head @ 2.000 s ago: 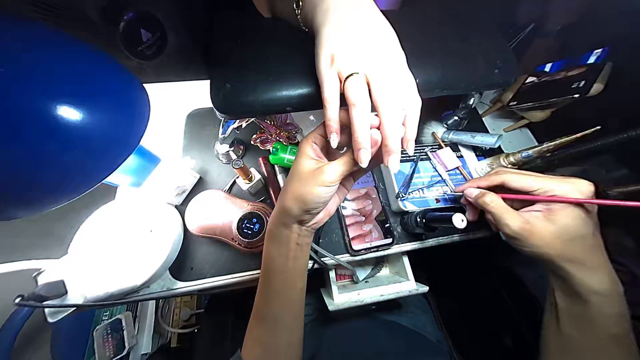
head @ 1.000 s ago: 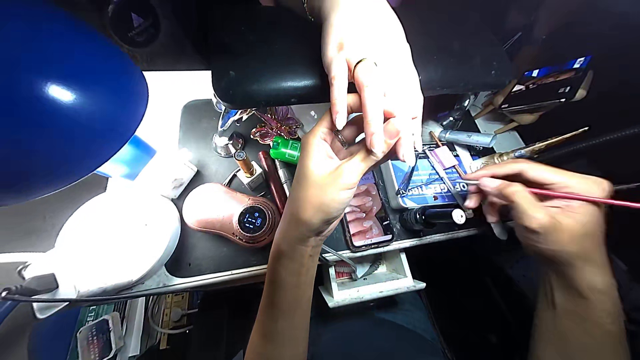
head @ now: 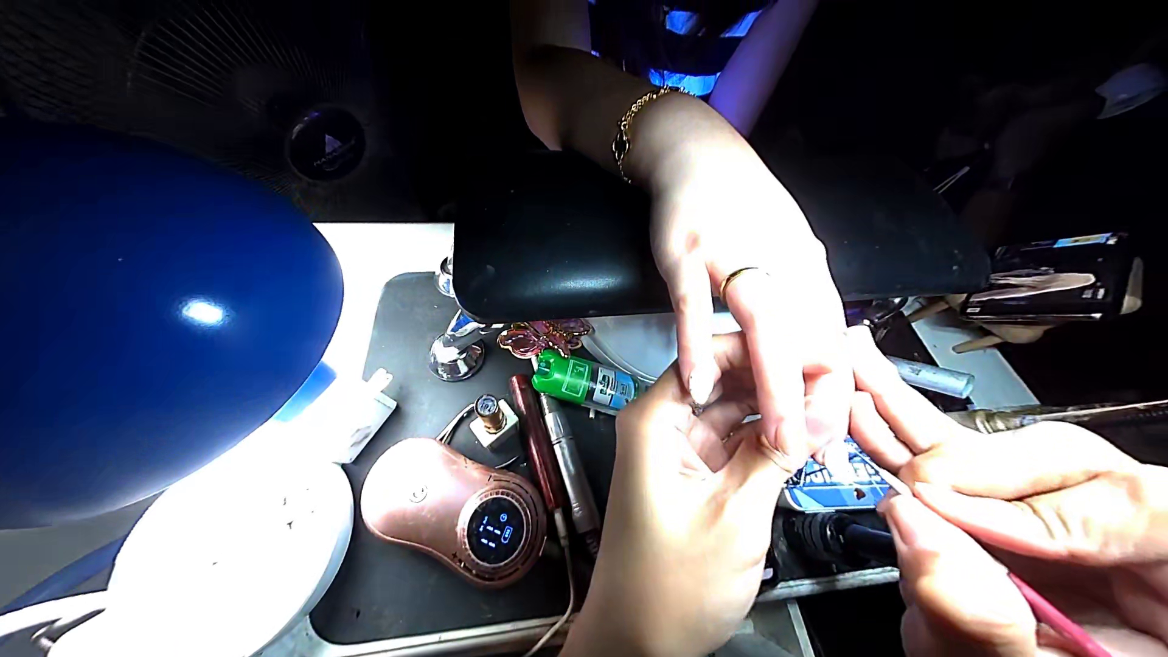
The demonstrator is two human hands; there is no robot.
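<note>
My left hand is under another person's hand and holds its fingers. That person's hand points down, with a ring on one finger and a gold chain bracelet at the wrist. In my right hand is a thin brush with a pink handle; its tip lies close to the person's fingertips. The fingers of my right hand are close beside the other hand; whether they touch it is hard to tell. Partly hidden below the hands is a blue tin or card bearing writing.
A blue lamp shade looms at left over a white round base. On the dark mat lie a rose-gold nail drill unit, a small bottle, a green bottle and pen-shaped handpieces. A black armrest runs behind.
My right hand with the brush has moved left, up to the other person's fingertips; earlier it was over the blue tin. The view has shifted, now showing more of the person's arm.
</note>
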